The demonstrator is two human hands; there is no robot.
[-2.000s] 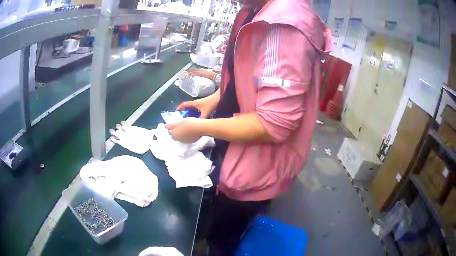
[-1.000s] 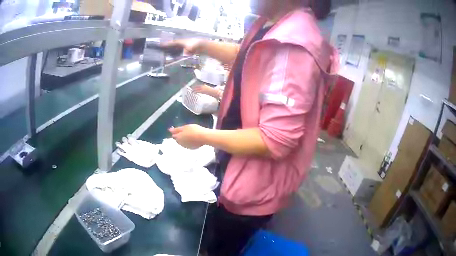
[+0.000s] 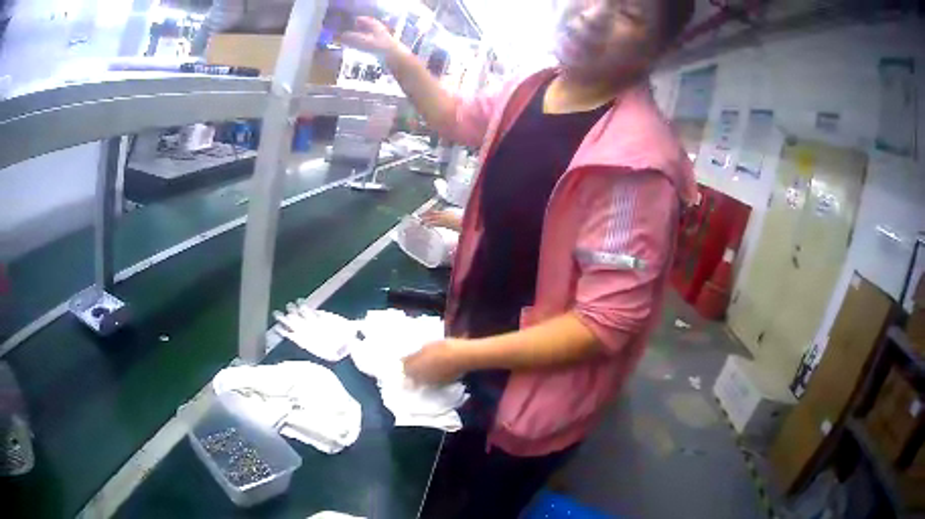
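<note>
Neither of my hands is in view. Nearest in front of me, a clear plastic tub point(image 3: 243, 461) with small silvery-dark screws stands on the dark green bench. A crumpled white cloth point(image 3: 294, 403) lies just behind it. A white knit glove point(image 3: 316, 330) lies flat farther back, beside a heap of white rags point(image 3: 406, 370). A white piece point(image 3: 335, 515) is cut off by the bottom edge.
A person in a pink jacket point(image 3: 619, 228) stands at the bench, one hand on the rags, the other raised. A dark tool point(image 3: 416, 297), a vented white housing point(image 3: 424, 241), a metal upright point(image 3: 266, 203), a small white box point(image 3: 98, 310) on the belt, and a blue container point(image 3: 568, 507) show.
The view has shifted. The neighbour's blue item has left their hands, one arm has risen toward the upper frame, and their body has turned toward me. A dark tool now shows behind the rags.
</note>
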